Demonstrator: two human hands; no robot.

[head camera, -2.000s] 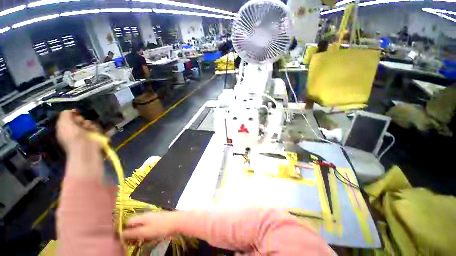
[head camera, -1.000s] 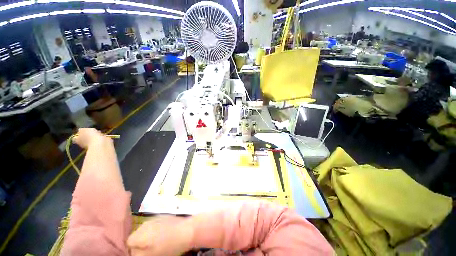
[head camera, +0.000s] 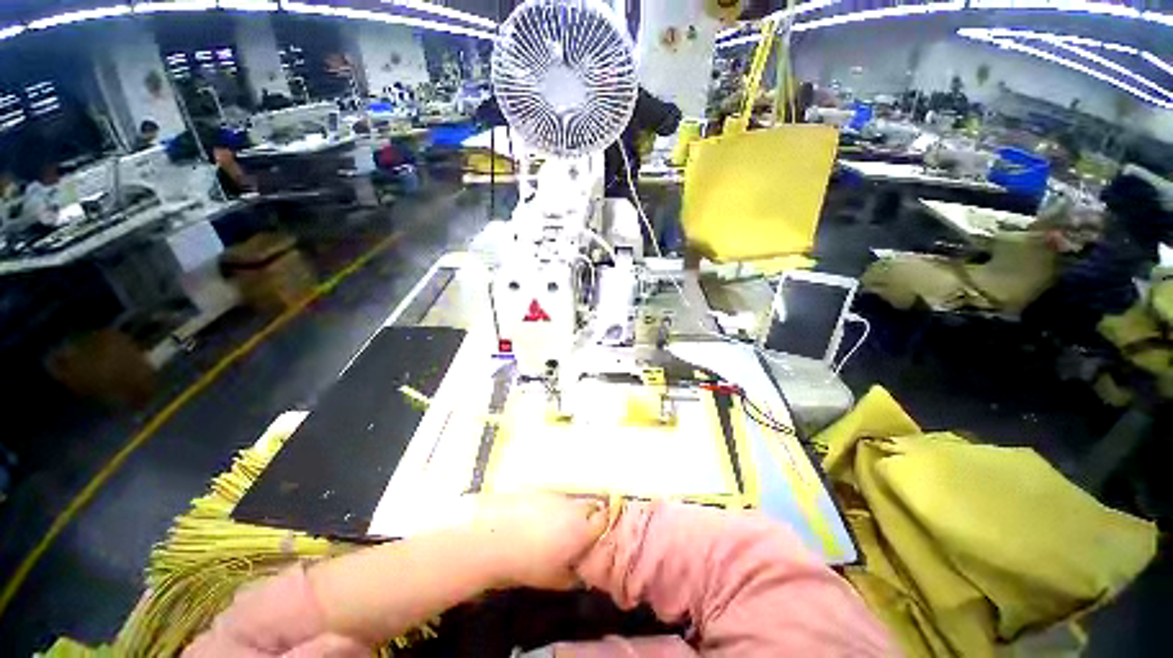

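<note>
My left hand (head camera: 547,533) is in front of my body at the front edge of the sewing template (head camera: 618,499). It is blurred, and its fingers cannot be made out. My right sleeve meets it there, and my right hand cannot be told apart from it. A thin yellow bit, perhaps a strap, shows between them. The template lies under the white head of the pattern sewing machine (head camera: 534,289), with a yellow clamp (head camera: 630,405) near the needle area. Loose yellow straps (head camera: 212,553) hang in a fringe-like bundle at the left.
A small pale yellow piece (head camera: 414,396) lies on the black table part (head camera: 347,437). Crumpled yellow bag bodies (head camera: 991,514) are piled at the right. A control panel (head camera: 808,315), a hanging yellow bag (head camera: 759,193) and a fan (head camera: 563,77) stand beyond. A person sits far right.
My left hand has come from the far left, where it held a yellow strap, to the front middle. My right arm has drawn back rightward. A small pale piece now shows on the black table part.
</note>
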